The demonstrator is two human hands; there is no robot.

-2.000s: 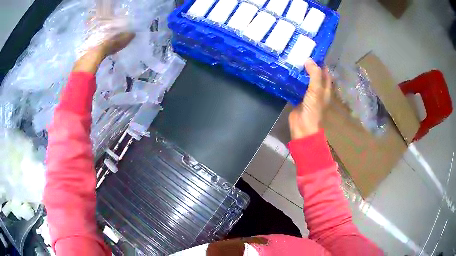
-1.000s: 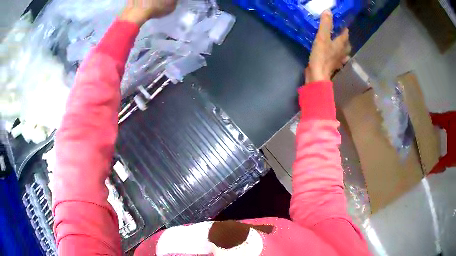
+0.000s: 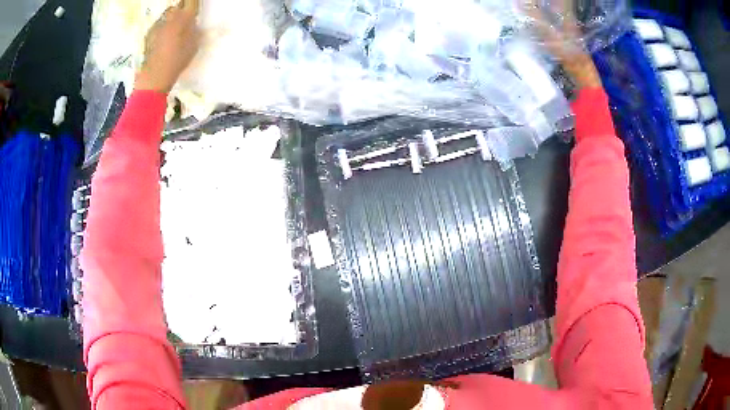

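Note:
My left hand (image 3: 170, 46) is at the upper left, against the edge of a pale whitish heap (image 3: 232, 60) at the back. My right hand (image 3: 564, 44) is blurred at the upper right, over translucent plastic parts (image 3: 480, 60) and clear film; whether it holds anything is not clear. In front, a clear ribbed tray (image 3: 440, 248) holds a few slim white parts (image 3: 380, 158) along its far edge. Left of it, another clear tray (image 3: 306, 320) holds a heap of small white pieces (image 3: 228, 240).
A blue tray (image 3: 652, 152) with rows of white units (image 3: 684, 108) stands at the right. More blue trays (image 3: 36, 224) are at the far left. A small white slip (image 3: 320, 249) lies between the clear trays. Cardboard and a red object (image 3: 715, 380) are on the floor at lower right.
The view has swung left. My right hand has left the blue tray and is now over the translucent parts. My left hand has moved to the pale heap. The white heap tray has come into full view.

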